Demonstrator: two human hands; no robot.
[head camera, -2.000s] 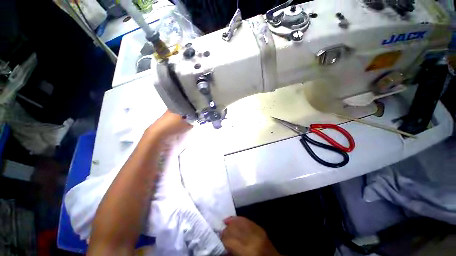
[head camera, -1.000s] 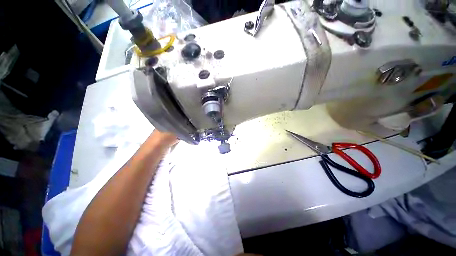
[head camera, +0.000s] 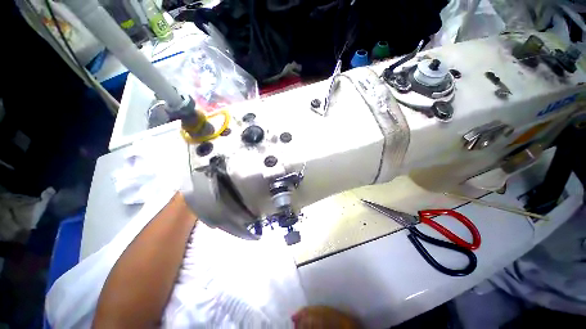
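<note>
The white garment (head camera: 238, 283) lies bunched over the table's front left, its upper part brightly lit beside the needle area. The lockstitch machine head (head camera: 321, 141) stands over it, with the presser foot area (head camera: 273, 225) under its left end. My left forearm reaches over the garment; my left hand is hidden behind the head's left end. My right hand (head camera: 326, 317) is at the bottom edge, mostly cut off, by the garment's right edge; its grip cannot be told. Scissors (head camera: 443, 241) with one red and one black handle lie right of the needle.
A thin stick (head camera: 498, 205) lies behind the scissors. A white cloth piece (head camera: 132, 180) lies on the table left of the head. A white tray (head camera: 125, 119) with a clear plastic bag (head camera: 209, 74) is beyond. A blue bin (head camera: 64, 247) is at left, grey cloth (head camera: 546, 276) at right.
The view has shifted, showing more behind the machine, including blue and green cones. My right hand, clearly seen earlier, dropped almost out of view and now shows slightly again. My left forearm stays behind the head.
</note>
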